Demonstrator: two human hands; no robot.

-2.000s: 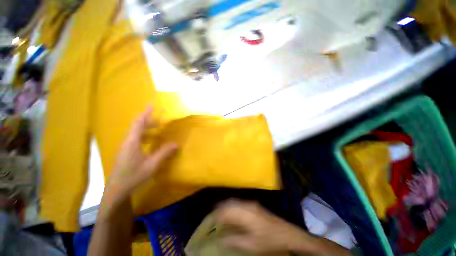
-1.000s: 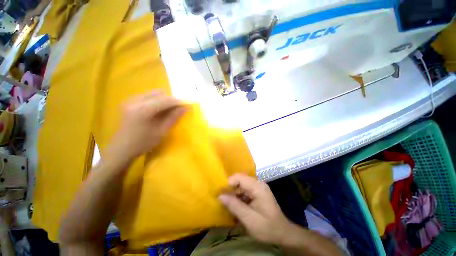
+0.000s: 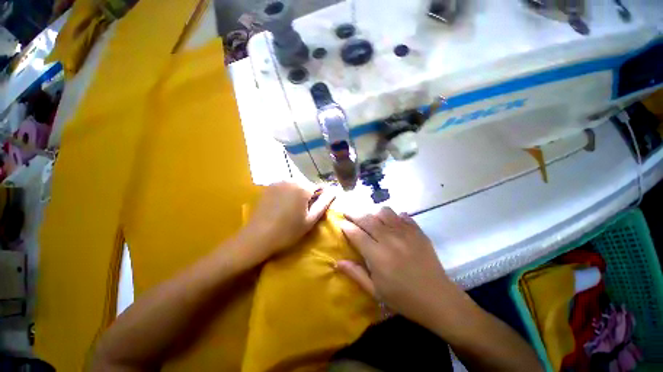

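A mustard-yellow garment piece (image 3: 302,305) runs from the needle area down over the table's front edge. My left hand (image 3: 280,218) holds its upper left edge close to the presser foot, fingertips in the lamp glare. My right hand (image 3: 389,254) pinches the piece on its right side, just below the needle area. The white sewing machine head (image 3: 465,80) with a blue stripe stands above both hands. The presser foot and needle are partly lost in glare and behind my fingers.
Long yellow cut panels (image 3: 182,138) lie on the table at left. A green basket (image 3: 629,251) at lower right holds yellow, red and pink scraps. A yellow scrap (image 3: 539,161) hangs by the thin rod on the right of the table.
Both hands have moved up to the needle area, bringing the yellow piece's top edge there. The view has shifted, showing more of the machine's top.
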